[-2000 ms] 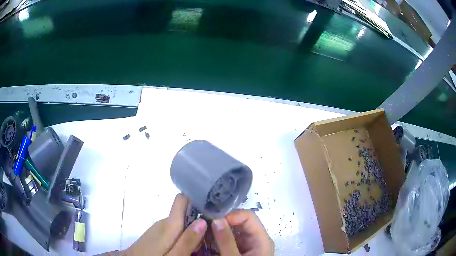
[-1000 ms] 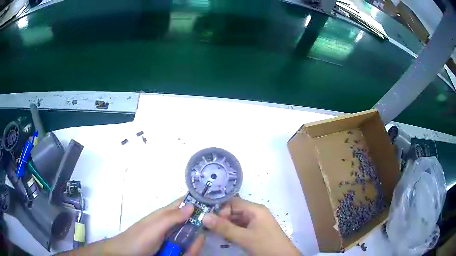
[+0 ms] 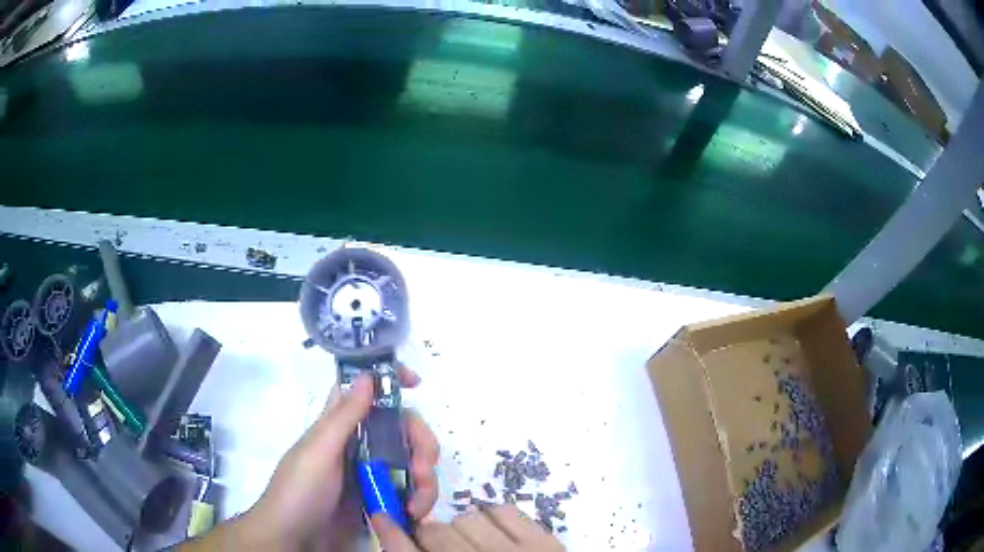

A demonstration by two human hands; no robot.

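Note:
My left hand (image 3: 324,458) holds a grey fan housing (image 3: 355,302) by its handle. The round drum head points away from me, with its spoked inner face up. A small circuit board (image 3: 356,377) shows at the open top of the handle, beside my left thumb. A bright blue battery cell (image 3: 381,491) lies along the handle. My right hand (image 3: 486,532) is at the bottom edge, partly cut off, its fingers bent near the battery's lower end; whether it grips anything is unclear. Small dark parts (image 3: 520,471) lie loose on the white sheet to the right of the handle.
An open cardboard box (image 3: 701,431) with many small dark bits stands at the right, beside a clear plastic bag (image 3: 904,474). Grey housings (image 3: 140,350) and other units are piled at the left. A green conveyor belt (image 3: 324,140) crosses behind, with a grey post (image 3: 901,243) at the right.
The housing has moved left and away from me and turned, first showing its spoked face, then standing nearly straight. My right hand has moved down to the handle's lower end. The loose pile is now uncovered.

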